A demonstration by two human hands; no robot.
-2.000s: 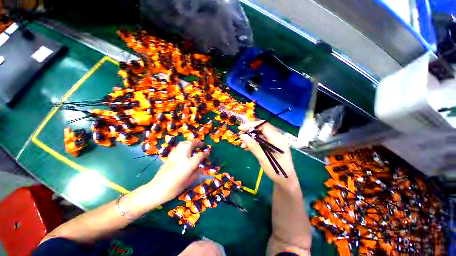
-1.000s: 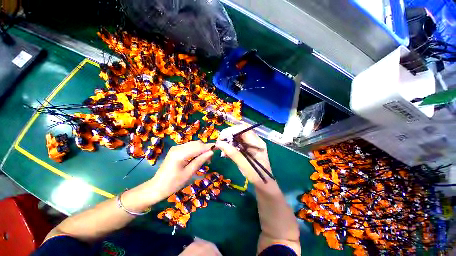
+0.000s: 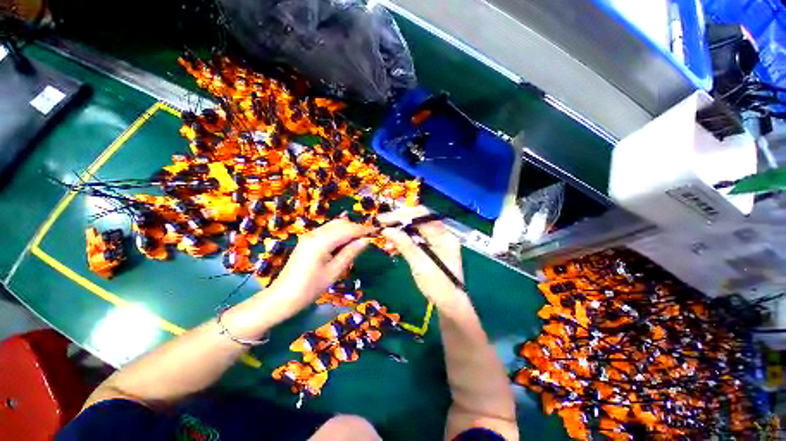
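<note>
My left hand (image 3: 323, 254) and my right hand (image 3: 428, 250) meet in front of the orange pile, fingertips nearly touching. My right hand is closed on several thin black leads (image 3: 444, 269) that stick out past its fingers. My left fingertips pinch a small dark end beside them; what it belongs to is too small to tell. A large pile of small orange assemblies (image 3: 250, 185) lies beyond my hands, partly covered by them. A short row of orange assemblies (image 3: 340, 338) lies below my hands.
A single orange piece (image 3: 105, 251) lies left, inside the yellow tape (image 3: 103, 297). Behind are a dark plastic bag (image 3: 323, 47), a blue tray (image 3: 444, 155) and a small clear bag (image 3: 539, 211). A denser orange pile (image 3: 620, 349) and a white box (image 3: 676, 164) are right. A red stool (image 3: 34, 379) is lower left.
My left hand has left the edge of the orange pile and come up to my right hand. The black leads in my right hand are now less fanned. The view has shifted slightly.
</note>
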